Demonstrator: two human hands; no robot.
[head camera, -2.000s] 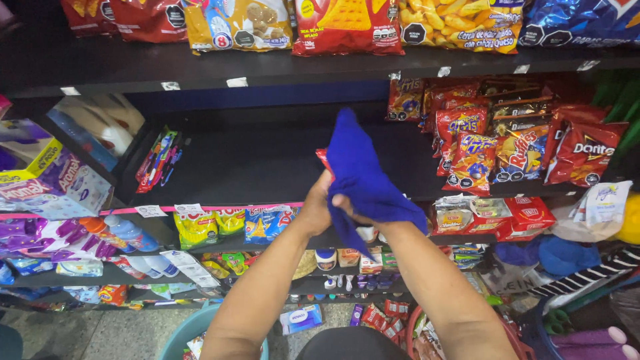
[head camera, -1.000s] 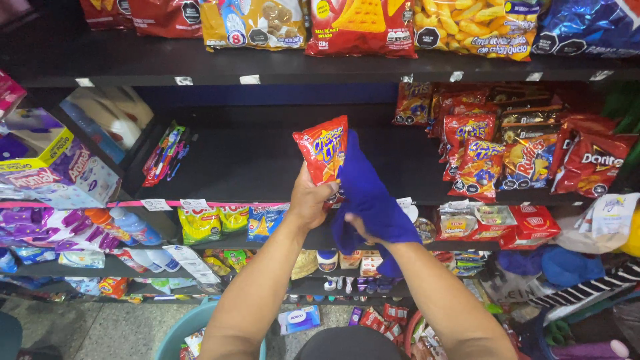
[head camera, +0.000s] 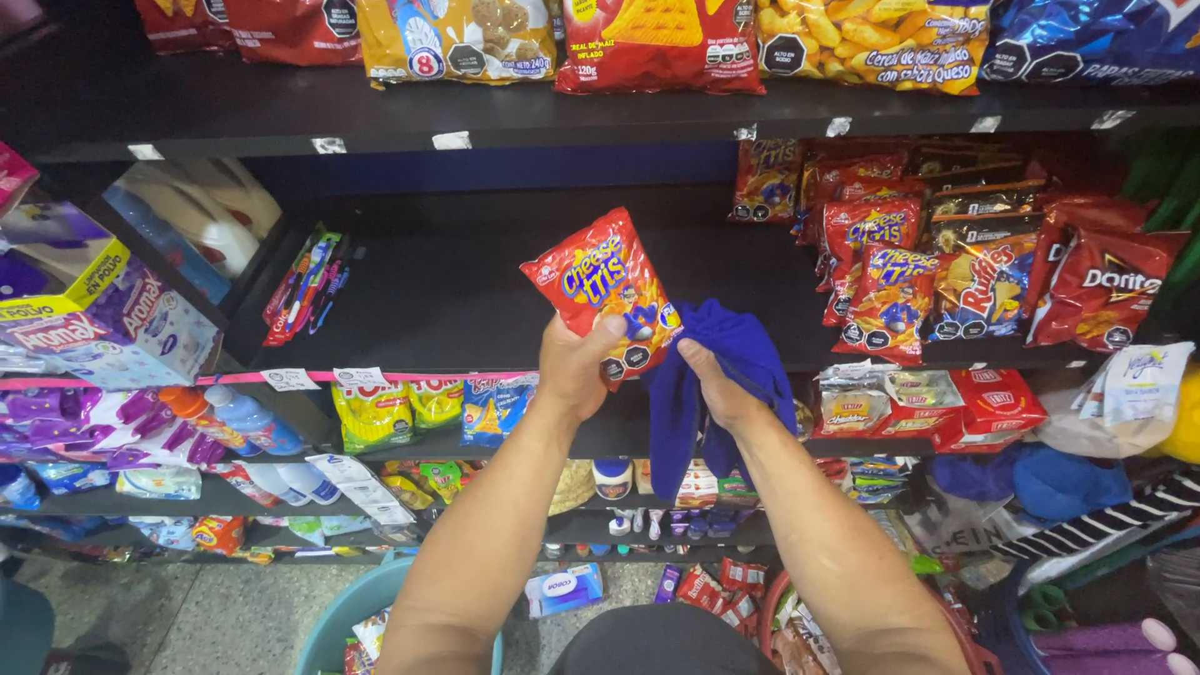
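My left hand (head camera: 577, 367) grips a red Cheese Tris snack bag (head camera: 605, 286) by its lower left side, the front of the bag facing me. A blue cloth (head camera: 722, 375) hangs from my right hand (head camera: 714, 380), bunched against the bag's right edge, with my thumb over it. Both hands are above the front of a black shelf (head camera: 422, 291). On that shelf's right side stand more Cheese Tris bags (head camera: 891, 300), a Ruffles bag (head camera: 984, 281) and Doritos bags (head camera: 1106, 291); packed toothbrushes (head camera: 305, 286) lean at its left.
Large snack bags (head camera: 656, 42) line the shelf above. Boxes of Aromax powder (head camera: 112, 309) stand at the left. Small red boxes (head camera: 994, 408) and yellow-green bags (head camera: 372, 412) sit on the shelf below. A teal tub (head camera: 352, 609) and a red tub (head camera: 966, 623) stand on the floor.
Two seconds ago the cloth covered most of the bag. The cloth has moved off to the right, and the bag's front shows now.
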